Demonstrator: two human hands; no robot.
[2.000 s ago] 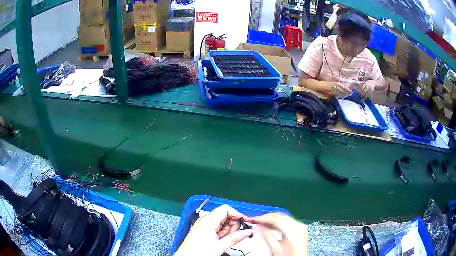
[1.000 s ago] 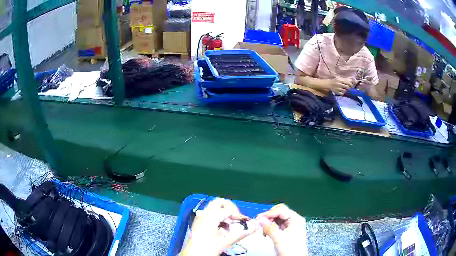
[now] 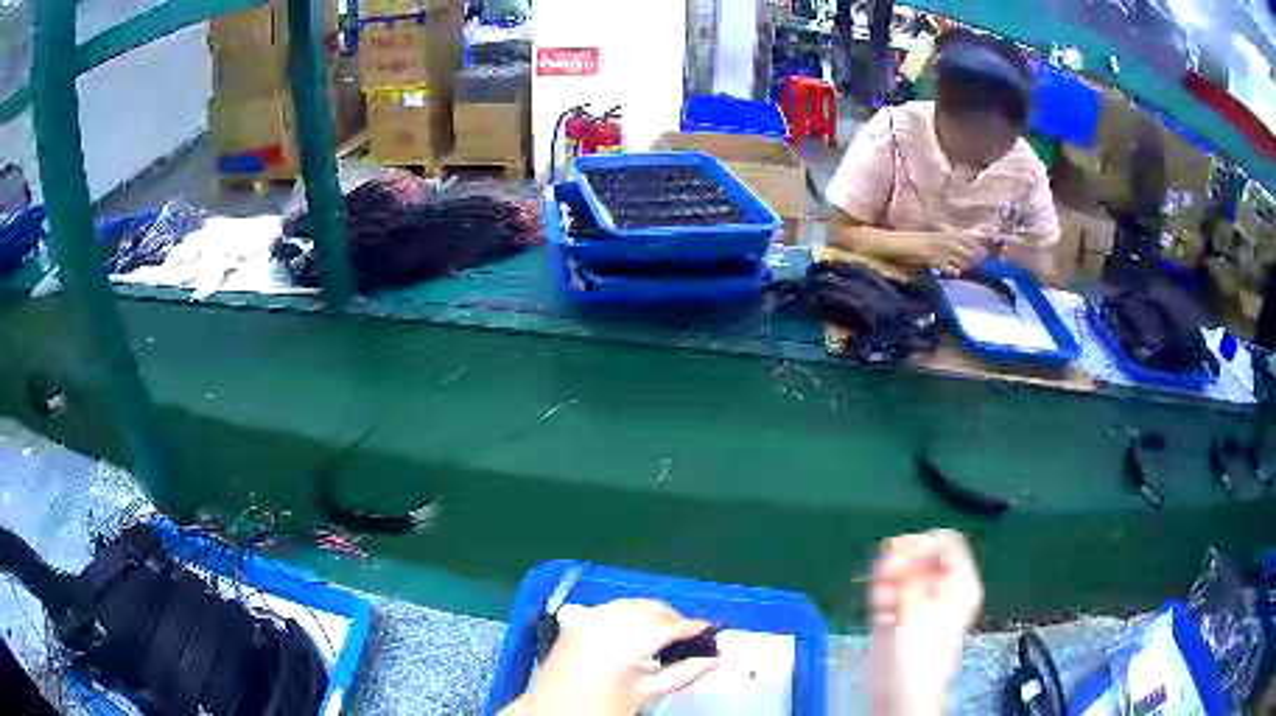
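The blue work tray with a white lining is directly in front of me. My left hand is over its left part and pinches a small black piece between thumb and fingers. My right hand is raised to the right of the tray at the belt's near edge. It is blurred, its fingers are curled, and I cannot tell if it holds anything. A thin tool-like item lies at the tray's left inner edge.
A blue parts tray heaped with black arcs is at left. Black arcs lie on the green belt. A black cable coil and a bagged item are at right. Across the belt are stacked trays, a wire bundle and a person.
My right hand has moved away from my left hand, to the right and out of the tray. My left hand still holds the black piece. The arcs on the belt have shifted slightly right.
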